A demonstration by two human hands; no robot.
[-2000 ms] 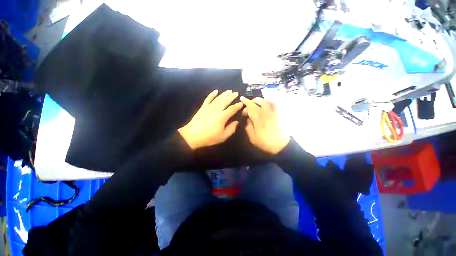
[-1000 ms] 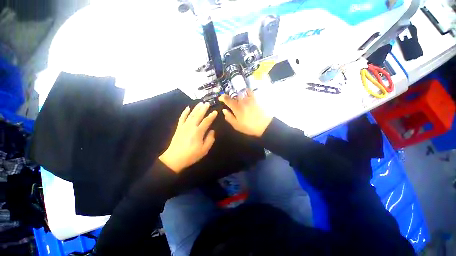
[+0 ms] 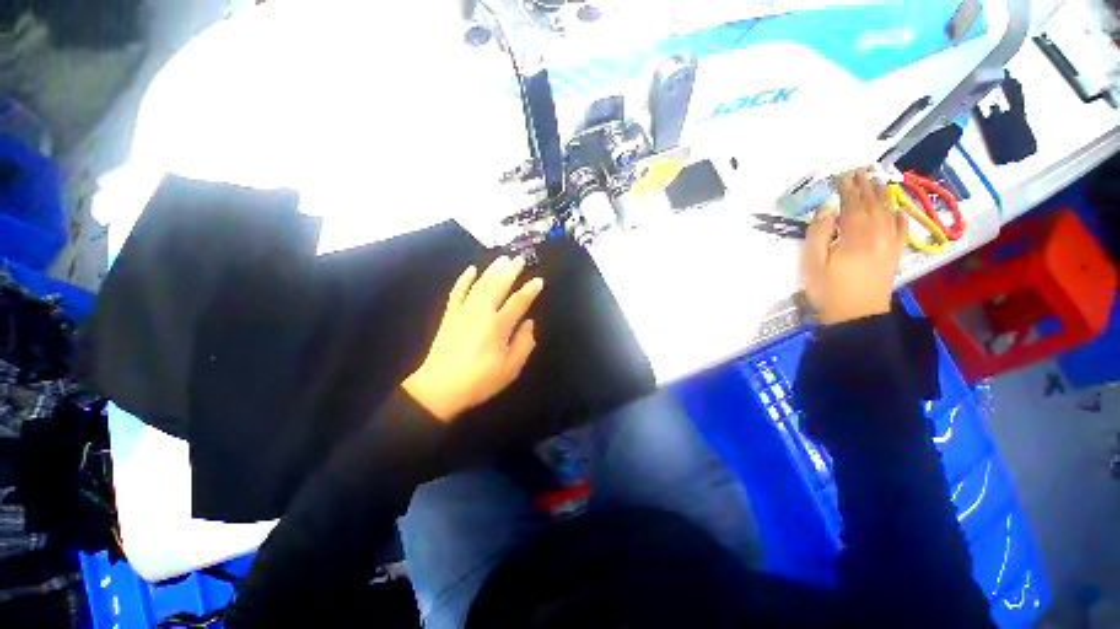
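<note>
A large black fabric panel (image 3: 369,332) lies flat on the white table, its top edge at the presser foot and needle area (image 3: 577,209). My left hand (image 3: 477,338) lies flat on the panel with fingers spread, just below the needle area, gripping nothing. My right hand (image 3: 854,252) is off the fabric, over the table beside the yellow and red-orange scissors handles (image 3: 930,211). Its fingertips hide part of the dark thread snips (image 3: 776,225). Whether it grips them or the scissors cannot be told.
The white and light-blue sewing machine (image 3: 786,92) spans the back right. A dark square (image 3: 696,184) lies right of the needle. A black item (image 3: 1007,129) lies far right. A blue bin (image 3: 762,455) is beside my right knee, a red stool (image 3: 1019,295) on the floor, dark garments (image 3: 43,369) at left.
My right hand has left the fabric by the needle and moved right to the snips and scissors. My left hand stays on the panel, nearly unmoved. Earlier, the view shifted toward the machine's right side.
</note>
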